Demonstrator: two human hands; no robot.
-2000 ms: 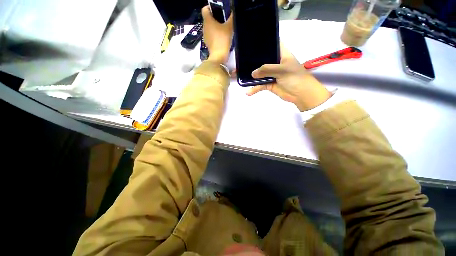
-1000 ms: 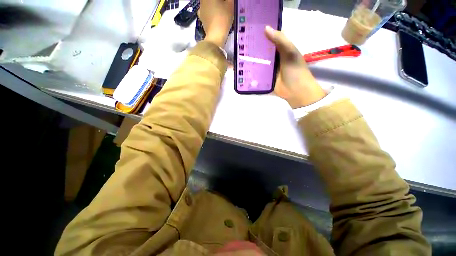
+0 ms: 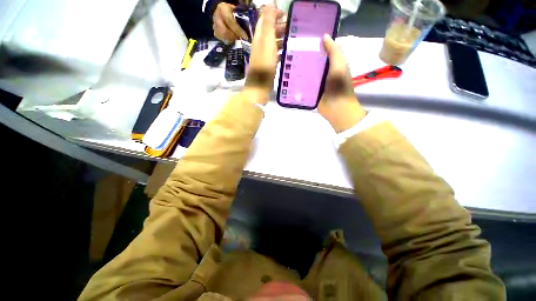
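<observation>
A large black-edged smartphone (image 3: 304,70) is upright in front of me, its pink screen lit with a list of small icons. My right hand (image 3: 339,79) holds it from the right side, with the thumb over the screen's right edge. My left hand (image 3: 263,56) is raised edge-on just left of the smartphone. Its fingers point up, and its palm side is hidden; whether it touches the smartphone or holds anything cannot be told.
Another person's hand (image 3: 226,23) holds a dark phone (image 3: 245,20) at the back. Small black keypad phones (image 3: 235,63), orange-edged phones (image 3: 150,110) and a whitish sheet (image 3: 88,56) are left. A red knife (image 3: 379,74), drink cup (image 3: 401,41) and black smartphone (image 3: 466,69) are right.
The smartphone's dark screen has lit up pink, and its list now sits differently. My left hand has left the dark phone it was at and come upright beside the smartphone. Another person's hand now shows.
</observation>
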